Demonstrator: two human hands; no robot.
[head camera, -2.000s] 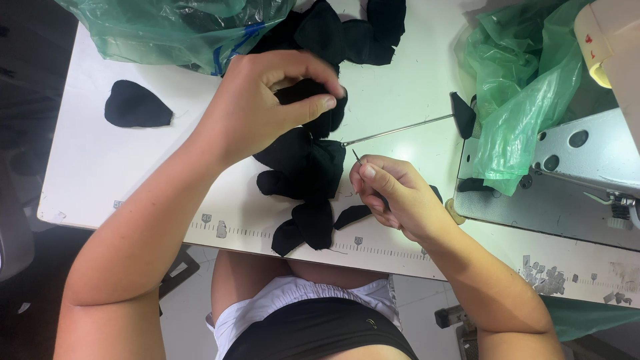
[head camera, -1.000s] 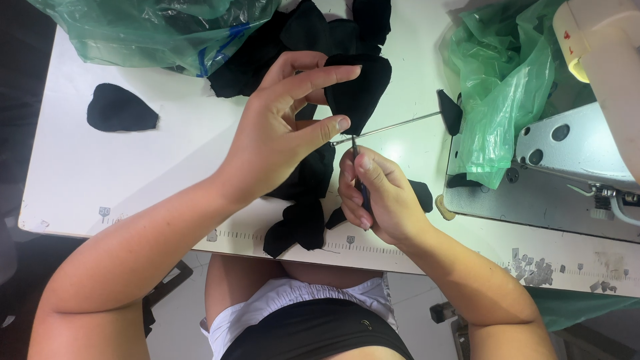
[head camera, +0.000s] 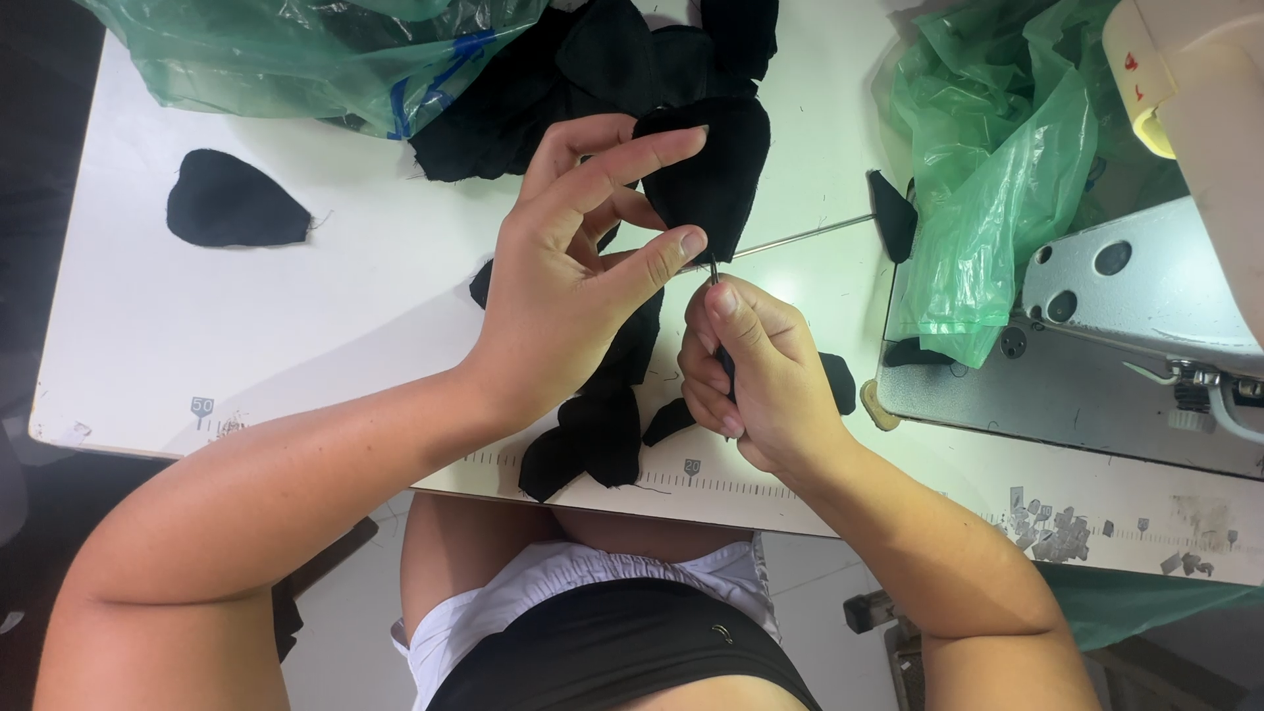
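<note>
My left hand (head camera: 592, 247) pinches a rounded black fabric piece (head camera: 713, 178) between thumb and fingers, its narrow end pointing down. Just below that end, my right hand (head camera: 755, 370) grips a small dark-handled tool (head camera: 725, 360) whose thin metal tip meets the fabric; its kind cannot be told. Behind them a thin metal rod (head camera: 810, 235) lies across the table, with a small black fabric piece (head camera: 893, 215) at its right end. More black pieces (head camera: 602, 434) lie under and below my hands, and a heap of them (head camera: 494, 118) lies beyond my left hand.
One black piece (head camera: 235, 197) lies alone at the left on the white table (head camera: 138, 326), which has a printed ruler near its front edge. A green plastic bag (head camera: 296, 59) is at the upper left, another (head camera: 997, 197) beside the sewing machine (head camera: 1155, 286) at the right.
Two seconds ago my left hand was raised with its fingers curved above the dark pieces; now it holds up a fabric piece. The tool tip in my right hand has come to its narrow end.
</note>
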